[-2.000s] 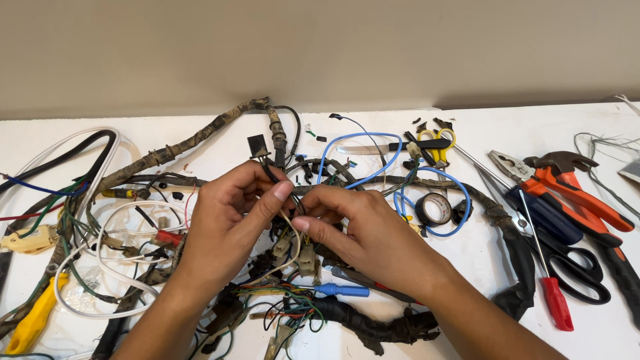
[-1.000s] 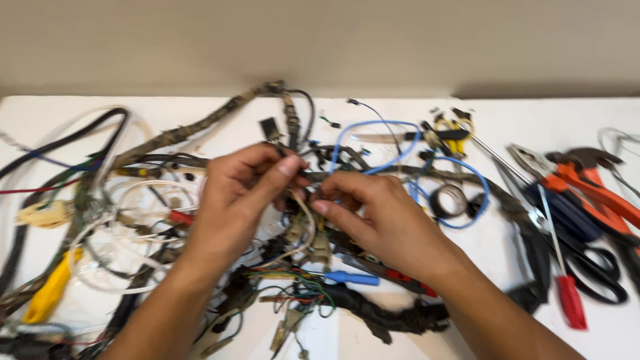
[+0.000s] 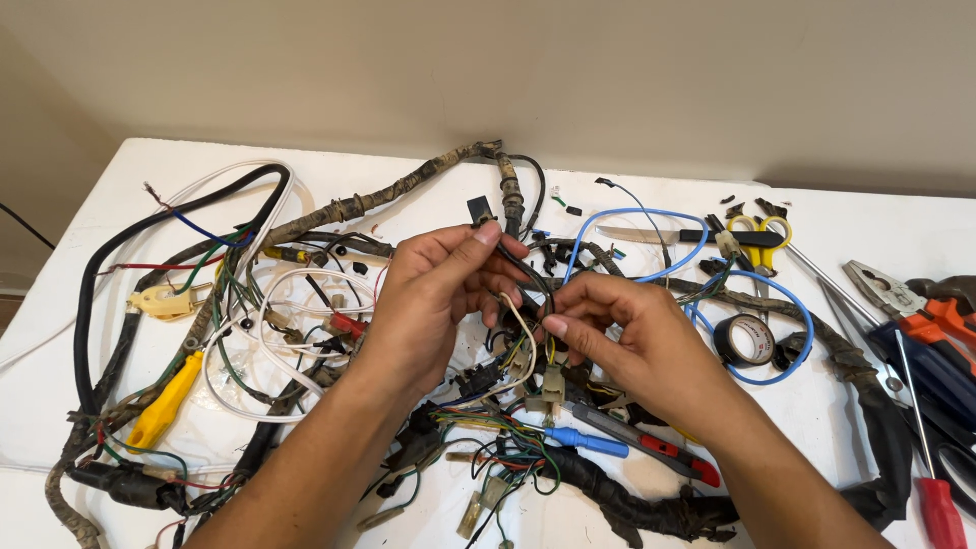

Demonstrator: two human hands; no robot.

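Observation:
Near the centre, my left hand (image 3: 435,305) pinches dark wires just below a small black connector (image 3: 479,209), with the thumb on top. To its right, my right hand (image 3: 621,328) holds the same dark wire bundle (image 3: 534,276) between thumb and fingers. A cream wire (image 3: 528,335) loops down between the hands. Under them lie pale plastic connectors (image 3: 553,383) and a black connector (image 3: 479,379). A wiring harness wrapped in worn tape (image 3: 381,200) spreads around both hands. Some fingertips of my left hand are hidden behind the wires.
At the right lie pliers (image 3: 884,290), a red-handled screwdriver (image 3: 942,511), black-handled scissors (image 3: 957,465), black tape (image 3: 743,340) and yellow-handled scissors (image 3: 762,232). A utility knife (image 3: 640,442) and blue screwdriver (image 3: 587,441) lie below my right hand. A yellow-handled tool (image 3: 166,400) and white cable (image 3: 263,328) are left.
Both hands remain on the wires near the black connector. The fingers of my left hand have spread somewhat, showing more of the dark bundle between the hands. The view has shifted.

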